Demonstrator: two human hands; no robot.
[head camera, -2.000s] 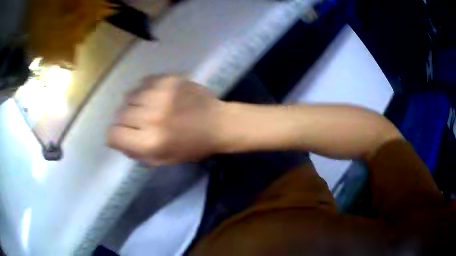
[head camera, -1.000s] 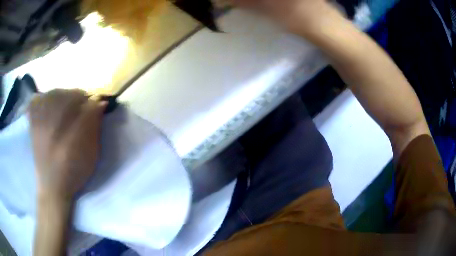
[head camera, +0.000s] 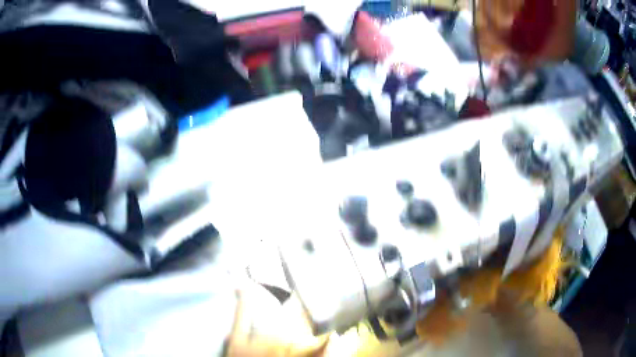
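Note:
The white sewing machine head (head camera: 432, 209) runs from the centre to the right, washed out by glare. A pale grey-white fabric panel (head camera: 164, 314) lies at the lower left. My left hand (head camera: 275, 328) is at the bottom edge, beside the panel and just left of the machine's needle end. It is cut off and overexposed, so its grip on the panel cannot be made out. A blurred skin-toned shape, which seems to be my right hand or forearm (head camera: 526, 335), is at the bottom right below the machine; its fingers are not distinguishable.
Yellow-orange fluffy material (head camera: 547, 275) hangs under the machine head. Black and white fabric pieces (head camera: 70, 160) fill the left. Behind the machine is a blurred pile of coloured items (head camera: 328, 63), with a reddish-orange object (head camera: 526, 28) at the top right.
The view has swung up from the table edge and lap to the machine head and the pile behind it. Both hands now appear low in the picture, partly cut off.

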